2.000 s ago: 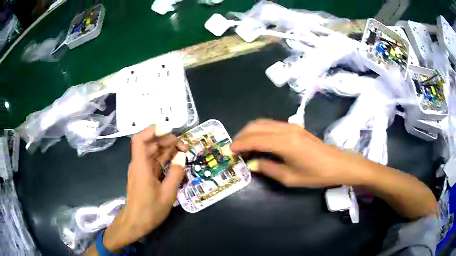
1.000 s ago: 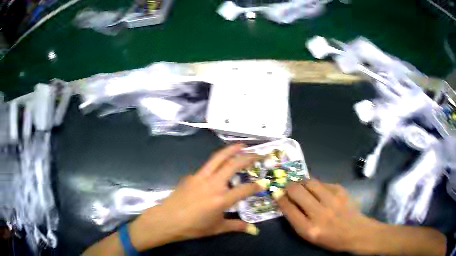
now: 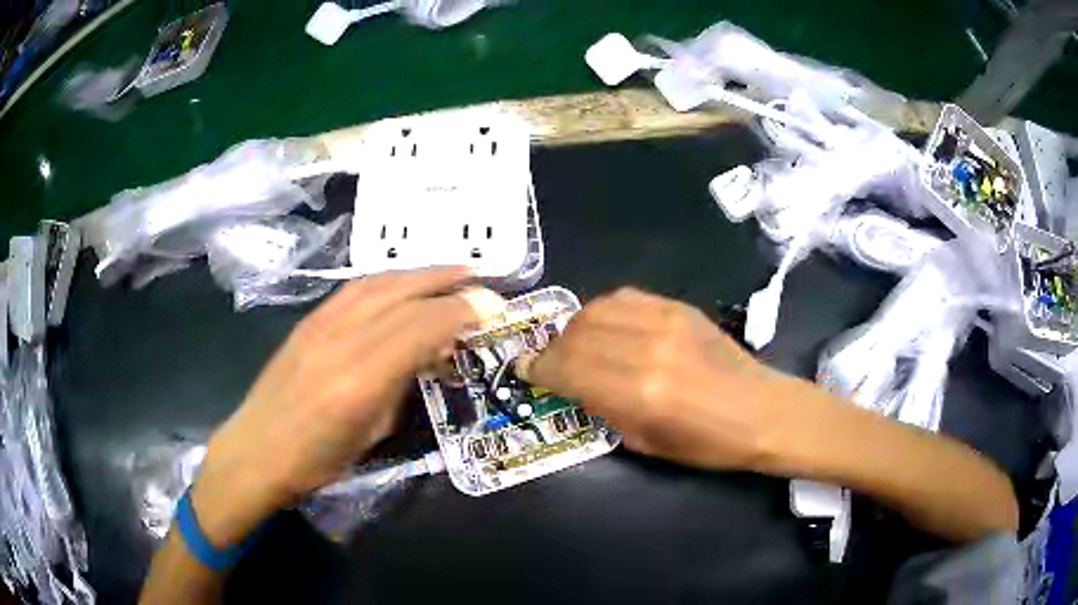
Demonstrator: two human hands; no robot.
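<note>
An open white outlet housing [image 3: 471, 475] lies on the black bench top in front of me, with a brass strip [image 3: 547, 454] along its near edge and a circuit board, white round parts and dark wires inside. My left hand [image 3: 343, 355] lies over the housing's left and far side, with a pale finger cot at its fingertips. My right hand [image 3: 650, 372] reaches in from the right, its fingertips down at the dark wires [image 3: 506, 376] near the middle. The fingers hide part of the inside; whether they pinch a wire is unclear.
Stacked white units [image 3: 443, 195] stand just beyond the housing, outlet face up. Bagged cords [image 3: 225, 207] lie to the left and more cords [image 3: 816, 177] to the right. Open housings [image 3: 976, 177] sit at the far right. A green conveyor [image 3: 284, 71] with a pale edge runs behind.
The view has shifted, so the bench appears further left. My right hand has moved from the housing's near right side to over its middle; my left hand now covers its far left side.
</note>
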